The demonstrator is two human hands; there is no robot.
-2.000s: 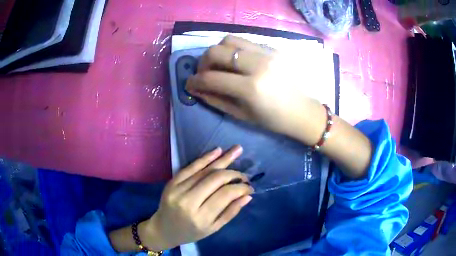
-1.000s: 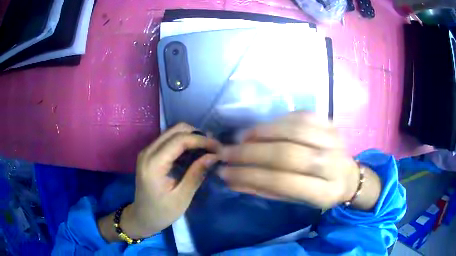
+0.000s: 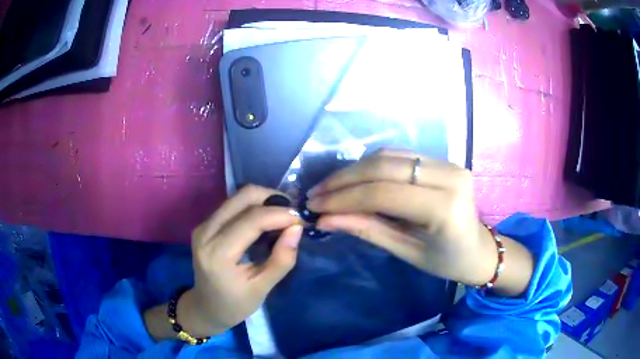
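Observation:
A grey tablet back cover (image 3: 281,77) lies on white sheets over a black tray (image 3: 337,19). Clear film with bright glare covers much of it. Its dark pill-shaped camera bump (image 3: 249,92) is at the upper left corner. My left hand (image 3: 242,256) holds glossy black lens discs (image 3: 278,202) between thumb and fingers. My right hand (image 3: 403,214) meets it over the cover and pinches a small black disc (image 3: 307,212) at the fingertips. A tiny pale scrap shows at the left fingertips. The right palm's inside is hidden.
Striped black-and-white stacks stand at the left (image 3: 63,49) and right (image 3: 610,112) of the pink bench (image 3: 140,161). A crumpled clear bag (image 3: 460,10) and dark small parts (image 3: 517,9) lie at the far edge. Blue boxes (image 3: 582,312) are at the lower right.
My right hand has left the camera bump and come down to my left hand, where the fingertips now meet. My left hand has turned. The cover has shifted slightly left and up in view.

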